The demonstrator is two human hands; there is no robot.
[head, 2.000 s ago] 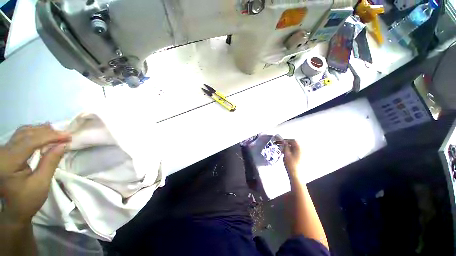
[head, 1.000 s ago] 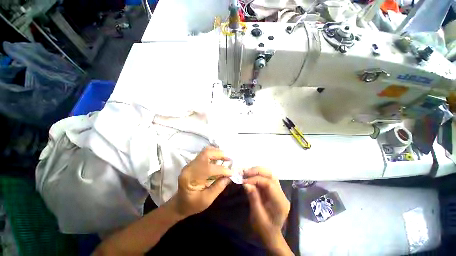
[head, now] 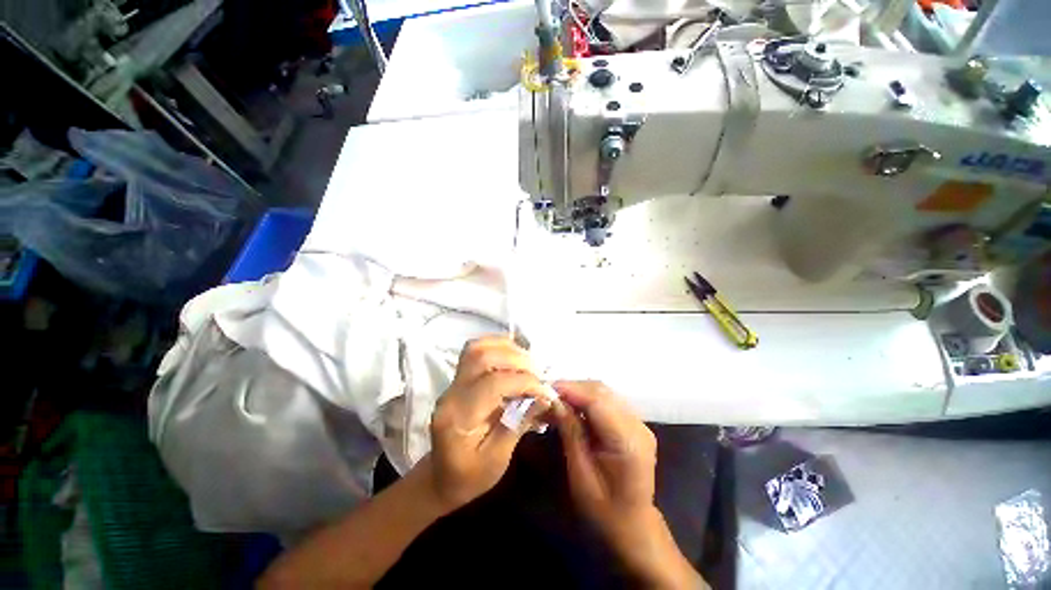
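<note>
My left hand [head: 478, 429] and my right hand [head: 605, 447] meet at the table's front edge, fingertips close together. A small white label [head: 521, 413] shows between the fingers of my left hand; my right fingertips pinch at its right side. The off-white garment [head: 277, 386] lies bunched left of my hands and hangs over the table's front edge. The sewing machine [head: 680, 138] stands behind, its needle area [head: 586, 219] free of cloth. Yellow thread snips [head: 724, 314] lie right of the needle.
A dark tray with patterned labels [head: 798, 496] and a shiny packet [head: 1023, 539] rest on a pale surface at lower right. A white spool [head: 985, 311] stands at the table's right. A blue bin [head: 269, 244], clear plastic bag [head: 138, 219] and green basket [head: 127, 519] are left.
My right hand has come from the label tray to meet my left hand. My left hand has left the garment. The label now shows more between my left fingers, and the view has shifted.
</note>
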